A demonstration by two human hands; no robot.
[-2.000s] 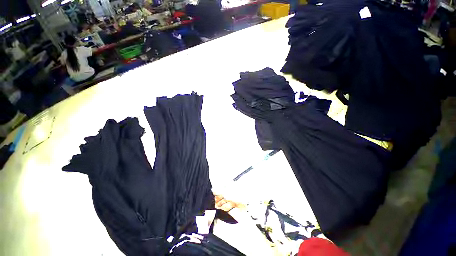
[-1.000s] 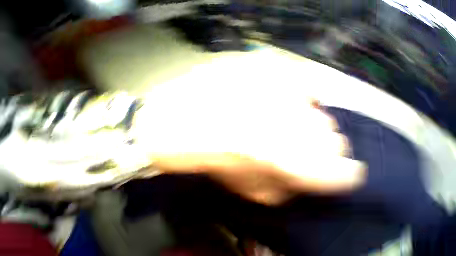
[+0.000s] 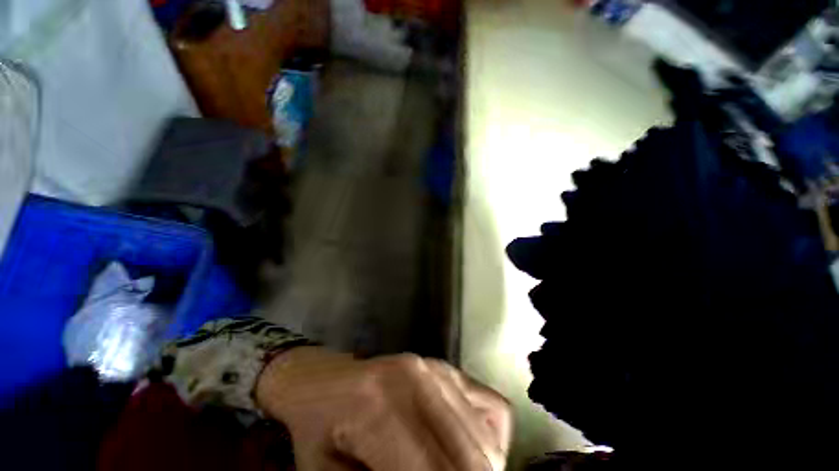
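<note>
A large dark heap of cloth pieces (image 3: pixel 681 304) with an uneven, stepped left edge lies on the pale table (image 3: pixel 515 120) and fills the right side. My left hand (image 3: pixel 396 414) is at the bottom centre by the table's near-left edge, left of the heap. Its fingers are curled, and their undersides are hidden, so I cannot tell if they hold anything. A patterned sleeve (image 3: pixel 221 363) covers the wrist. My right hand is not in view. A small pale and reddish patch at the bottom edge below the heap is too cut off to name.
A blue crate (image 3: pixel 101 230) with a shiny whitish bag (image 3: pixel 115 322) stands at the left. A grey box-like object (image 3: pixel 198 161) is behind it. A floor aisle (image 3: pixel 354 193) runs beside the table edge. Blurred equipment is at the upper right.
The view has swung from the wide table with several dark bundles to the table's edge and aisle. The hand, large and blurred a second ago, now appears smaller at the bottom centre.
</note>
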